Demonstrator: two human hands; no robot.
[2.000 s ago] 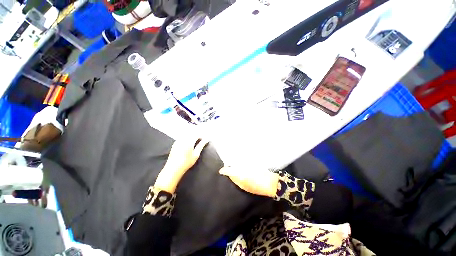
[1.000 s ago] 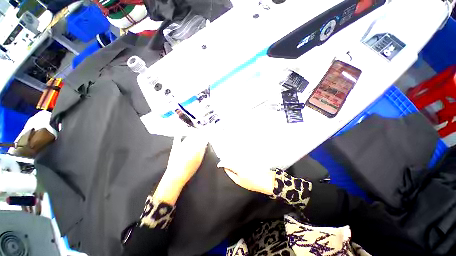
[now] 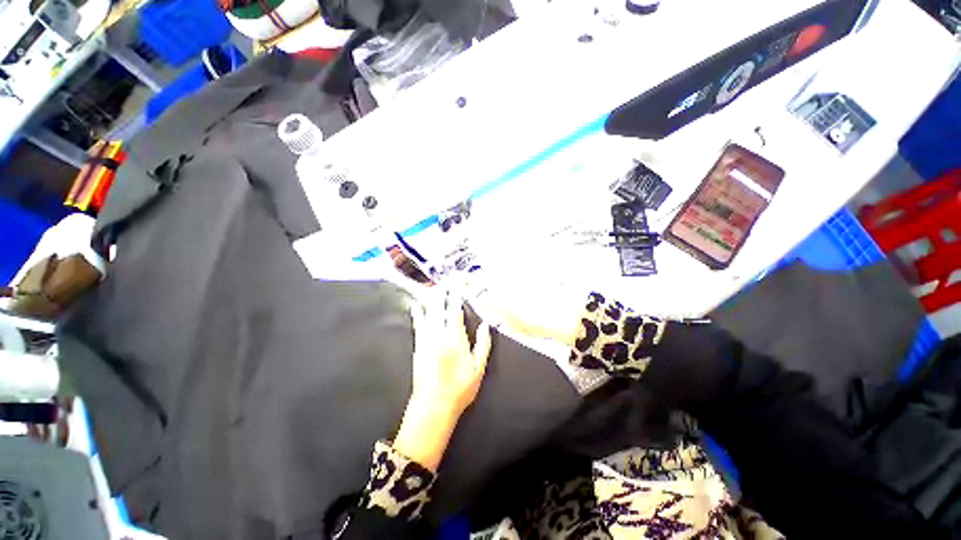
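Observation:
Dark grey fabric (image 3: 253,348) spreads from the left of the white sewing machine (image 3: 485,137) down over the lap. My left hand (image 3: 448,353) lies on the fabric just in front of the needle area (image 3: 448,258), palm down, with its fingertips near the presser foot. My right hand (image 3: 532,311) is at the fabric's right edge beside the needle area; it is overexposed and its fingertips blend into the white bed. Whether it pinches the fabric is unclear.
A lit smartphone (image 3: 727,206), small black items (image 3: 634,237) and a square tray (image 3: 835,118) lie right of the machine. Dark fabric (image 3: 832,316) lies over a blue crate (image 3: 843,245). A red crate (image 3: 927,237) stands far right.
My left hand has moved right with its fingers now spread on the fabric. My right hand has moved up towards the needle area. The camera view has shifted slightly.

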